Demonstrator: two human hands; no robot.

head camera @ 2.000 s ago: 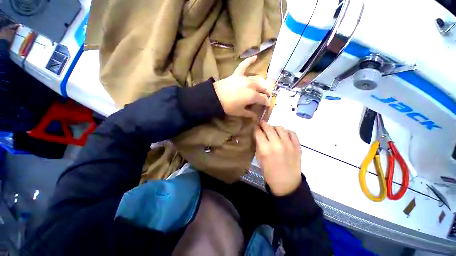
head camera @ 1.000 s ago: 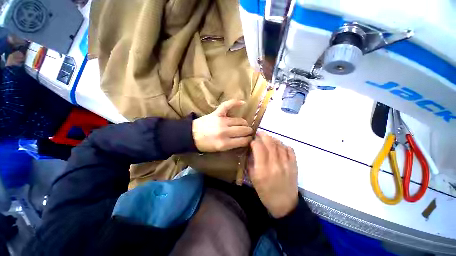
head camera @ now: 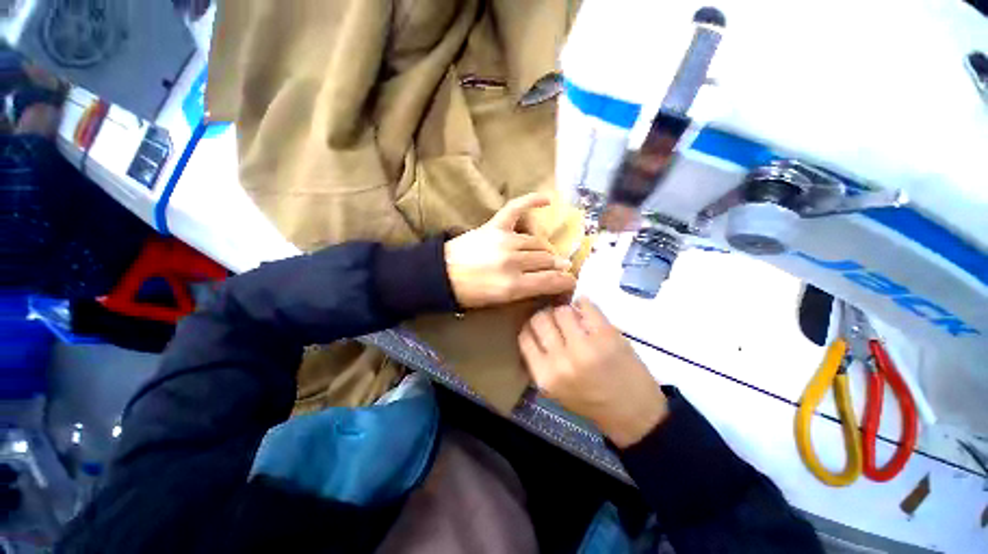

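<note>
The tan jacket (head camera: 325, 141) lies in folds on the white machine table, left of the sewing machine (head camera: 823, 119). A short pocket zip (head camera: 482, 82) shows in its body panel. My left hand (head camera: 507, 258) lies on the jacket beside the needle area, fingers at a bunched, curled piece of the edge. My right hand (head camera: 585, 363) is just below it, fingertips closed on the jacket's edge. The presser foot and needle (head camera: 588, 206) are small and blurred, close to my left fingertips. What exactly the fingertips pinch is partly hidden.
Scissors (head camera: 856, 406) with one yellow and one red handle loop lie on the table at the right. A tan scrap (head camera: 915, 495) lies below them. The ruler-marked table edge (head camera: 563, 427) runs in front of me. A red stool (head camera: 163, 284) and another person's hand (head camera: 38, 92) show at the left.
The zip edge, laid straight a second ago, is now bunched at the needle. My left hand has moved up towards the needle. The table's ruler edge has come into view below the cloth.
</note>
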